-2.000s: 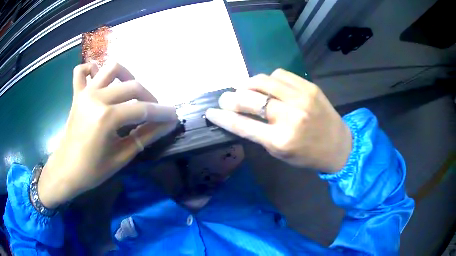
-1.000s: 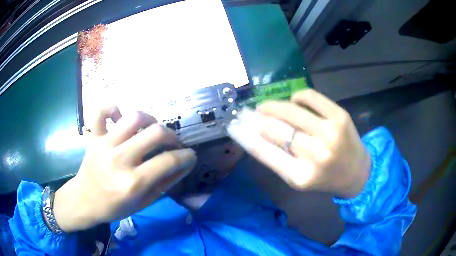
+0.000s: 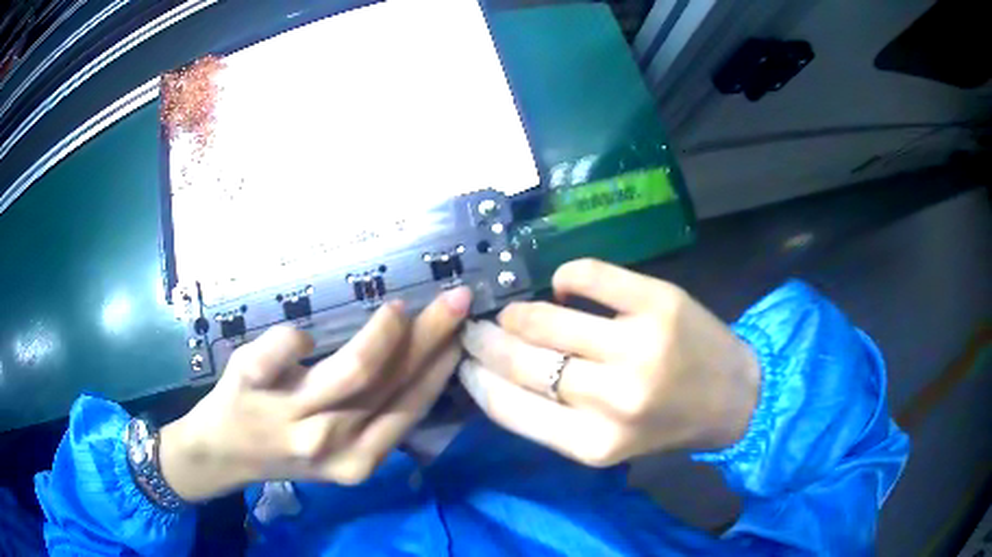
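Note:
The long grey fixture [image 3: 326, 288] lies at the near edge of the white-sheeted tray [image 3: 359, 120], with dark nests along it and bright screws at both ends. Tiny copper parts [image 3: 194, 96] are heaped at the tray's upper left corner, with loose specks below. My left hand [image 3: 337, 392] is at the fixture's near edge, its index fingertip just below the rightmost nest. My right hand [image 3: 587, 364] is at the fixture's right near edge, its fingertips close to my left fingertips. Whether either hand pinches a tiny part cannot be seen.
A glossy green mat [image 3: 76, 261] lies under the tray. A lime label [image 3: 615, 198] is on its right part. Silver rails [image 3: 82, 128] run at the upper left. A black bracket [image 3: 764, 67] is on the grey surface at the upper right.
My left hand has moved right and down, uncovering the fixture's left end and more nests. My right hand has moved left and down towards it, off the fixture's right end.

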